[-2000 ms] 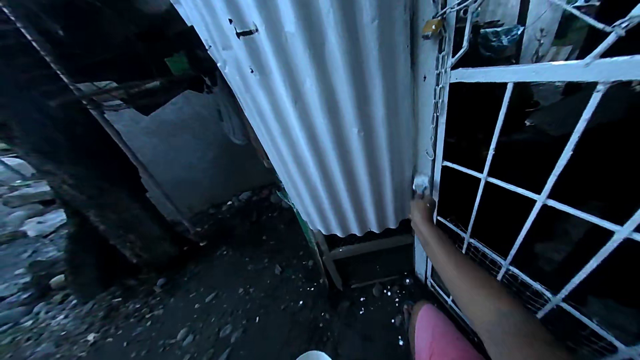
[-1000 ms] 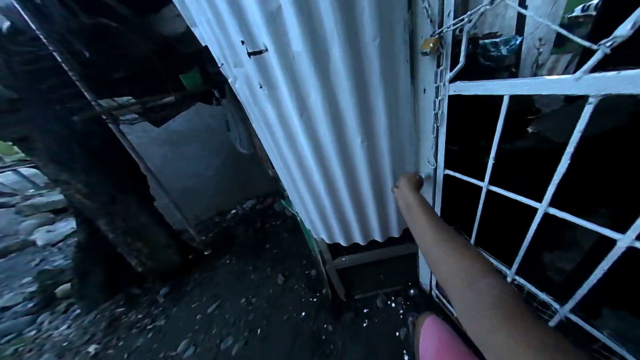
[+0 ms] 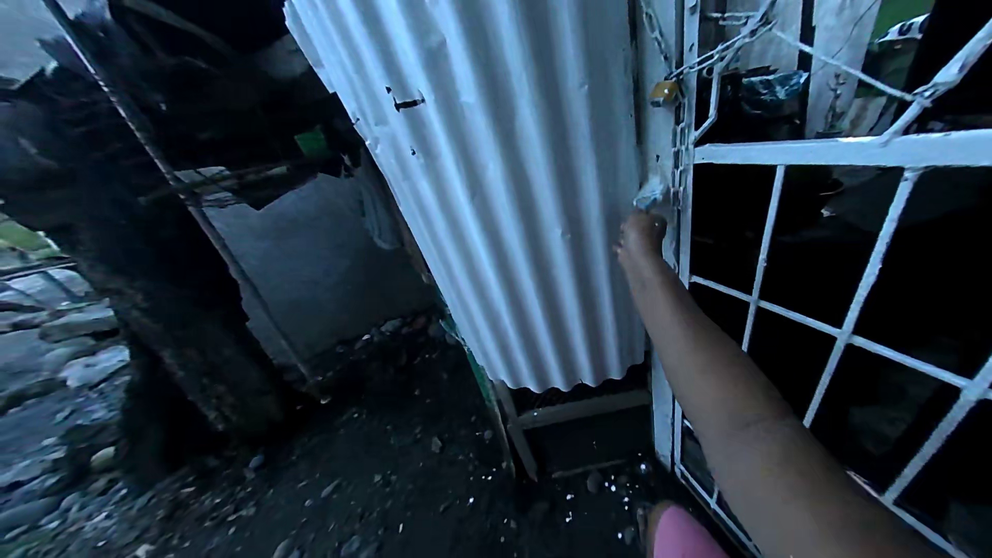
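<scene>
My right hand (image 3: 643, 232) is raised at the right edge of a corrugated metal sheet (image 3: 511, 194), its fingers closed around the lower end of a small whitish, crumpled-looking piece (image 3: 649, 194), too blurred to name. That piece lies against a pale post (image 3: 663, 147) beside the sheet. Above the hand, a brass padlock (image 3: 664, 93) hangs on a metal chain (image 3: 680, 147). My left hand is out of view.
A white metal grille gate (image 3: 845, 147) stands at the right. On the left are a dark tree trunk (image 3: 155, 294), a slanting pole (image 3: 209, 225) and stones (image 3: 93, 368). A wooden frame (image 3: 581, 411) shows below the sheet, above dark, pebbly ground (image 3: 387, 480).
My right hand has gone from low on the post up along the sheet's right edge. The whitish piece now shows above the fingers; one second ago it was hardly visible.
</scene>
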